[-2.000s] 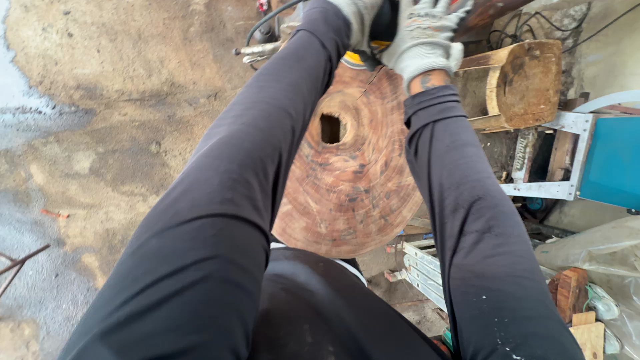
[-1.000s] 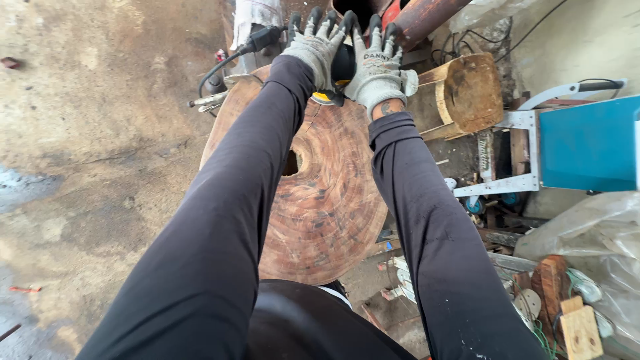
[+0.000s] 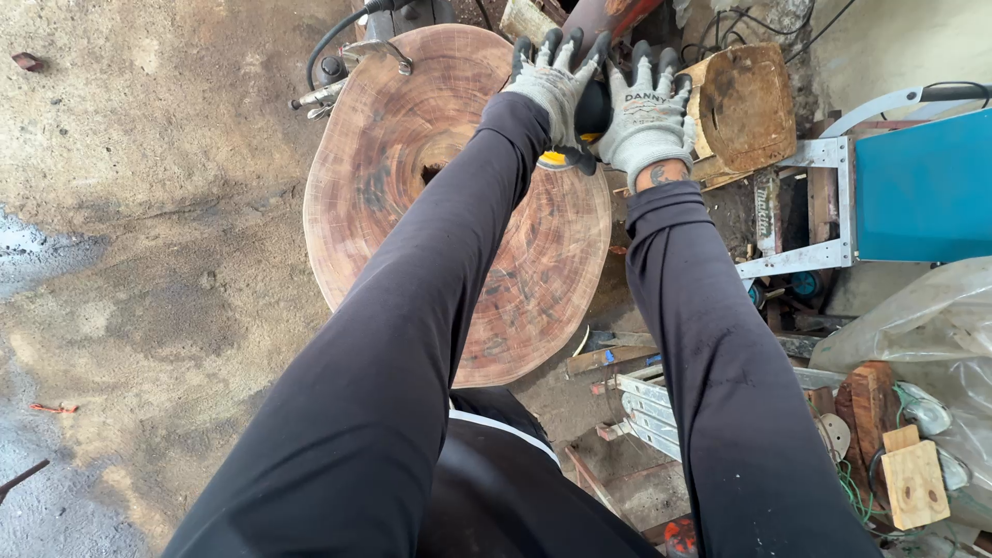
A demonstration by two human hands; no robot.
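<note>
A thick round slab of reddish wood with growth rings and a dark hole lies below me. At its upper right edge sits a black and yellow power tool, probably a sander, mostly covered by my hands. My left hand, in a grey glove with dark fingertips, rests against the tool's left side, fingers spread. On its right side lies my right hand in a matching glove, fingers pointing away from me. A metal locking clamp grips the slab's upper left edge.
Right of the slab stand a hollowed wood block, a blue panel on a metal frame and plastic sheeting. Wood offcuts lie lower right. A reddish pipe and black cables are at the top; concrete floor spreads left.
The view has shifted, showing more of the slab and the clamp. Both gloved hands and the tool are now at the slab's right side, where earlier they were near its far edge.
</note>
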